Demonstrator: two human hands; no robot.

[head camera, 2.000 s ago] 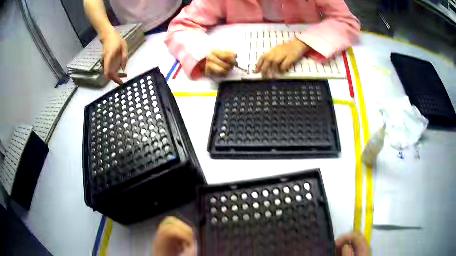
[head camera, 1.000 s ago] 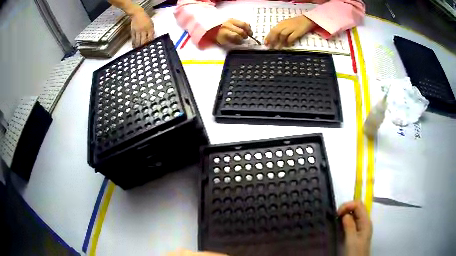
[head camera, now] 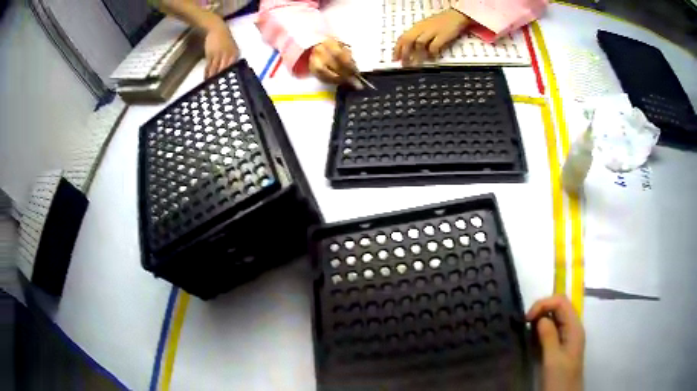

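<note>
The black working tray (head camera: 413, 305) lies nearest me, cut off by the bottom edge. Small silver-white round components (head camera: 413, 234) fill its two far rows and most of the third; the pockets nearer me look empty. My right hand (head camera: 562, 344) is at the tray's right edge, its curled fingers gripping the rim. My left hand is out of the picture.
Stacked component trays (head camera: 229, 252) stand left, the top one mostly full. A second black tray (head camera: 424, 172) lies ahead. A pink-sleeved worker's hand (head camera: 330, 63) holds a thin tool. Another person's hand (head camera: 220, 52) is behind the stack. A bottle (head camera: 578, 162) and wipe (head camera: 623, 136) lie right.
My left hand, seen at the bottom edge before, is out of view. My right hand stays at the tray's edge. The other worker's tool hand has moved from the white board to the second tray's far-left corner.
</note>
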